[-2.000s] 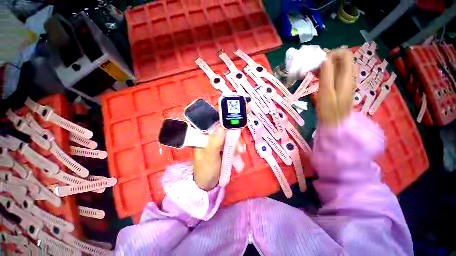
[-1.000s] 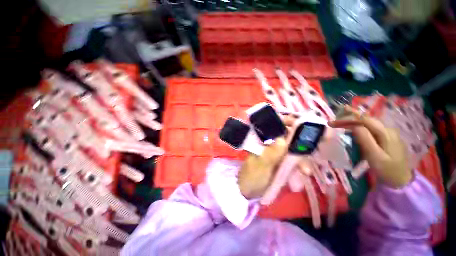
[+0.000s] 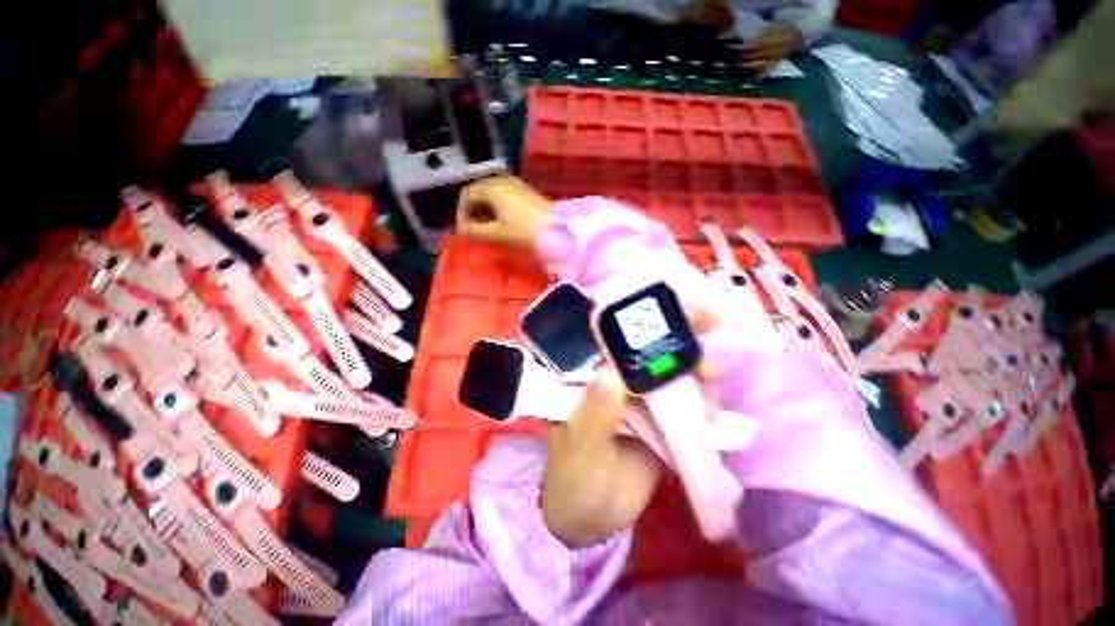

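My left hand (image 3: 599, 475) holds several pink-strap smartwatches fanned out above the red tray. The front smartwatch (image 3: 649, 338) is lit with a white QR code and a green button, its strap hanging down. Beside it, a second watch (image 3: 560, 330) and a third watch (image 3: 494, 380) have dark screens. My right hand (image 3: 504, 212) is at the tray's upper left corner, its arm crossing behind the held watches. Its fingers are curled; whether they hold anything cannot be told. The right sleeve hides part of the red tray (image 3: 428, 471).
Many face-down watches (image 3: 226, 492) cover the left tray; more watches (image 3: 966, 373) lie on the right tray. An empty red tray (image 3: 685, 159) is at the back. A white and dark instrument (image 3: 443, 159) stands behind my right hand. Another person's hand (image 3: 770, 47) is at the far side.
My right hand has swung from the right side across to the upper left. My left hand still holds the watches. The view has shifted, showing more of the left tray.
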